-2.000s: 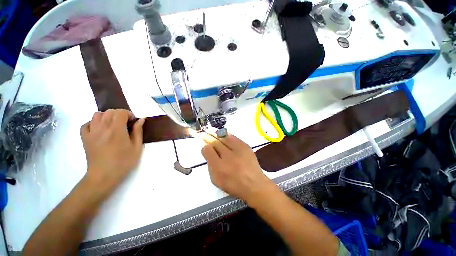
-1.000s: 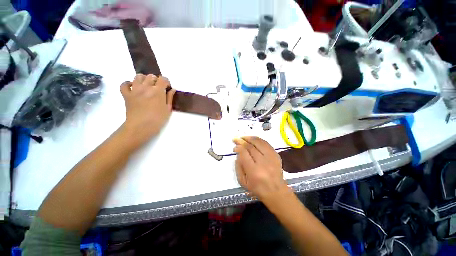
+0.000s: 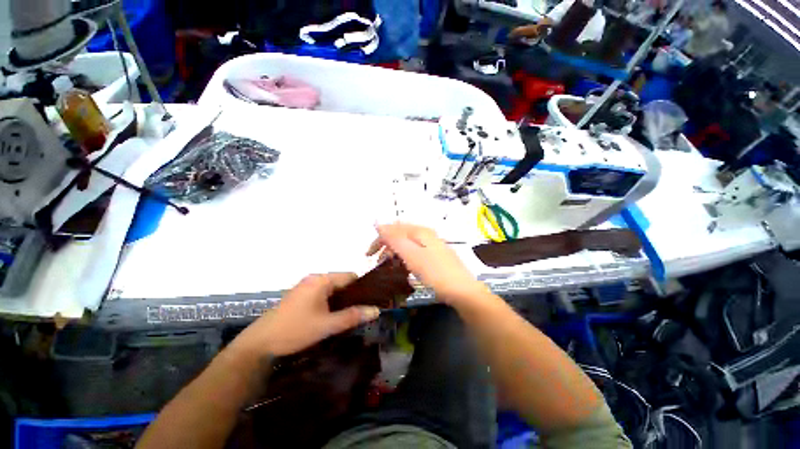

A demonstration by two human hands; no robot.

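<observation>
A dark brown fabric strip (image 3: 375, 286) is held at the table's front edge, with dark brown fabric below it over the lap. My left hand (image 3: 309, 314) grips the strip, thumb on its near side. My right hand (image 3: 419, 254) is at the strip's right end; its fingers partly hide that end, and its hold is unclear. A second brown strip (image 3: 557, 247) lies flat on the table, right of my right hand. The white sewing machine (image 3: 548, 162) stands behind it. Snips with yellow and green loops (image 3: 497, 221) lie beside the needle area.
A clear plastic bag with dark contents (image 3: 215, 167) lies on the left of the table. Pink cloth (image 3: 276, 90) is at the back. A bottle (image 3: 81, 114) stands at far left. Measuring tape (image 3: 210, 310) runs along the front edge. Dark garments (image 3: 746, 333) are heaped at right.
The brown strip has left the tabletop beside the needle and is now at the front edge. Both hands have come together there. The view has shifted and shows more of the workshop.
</observation>
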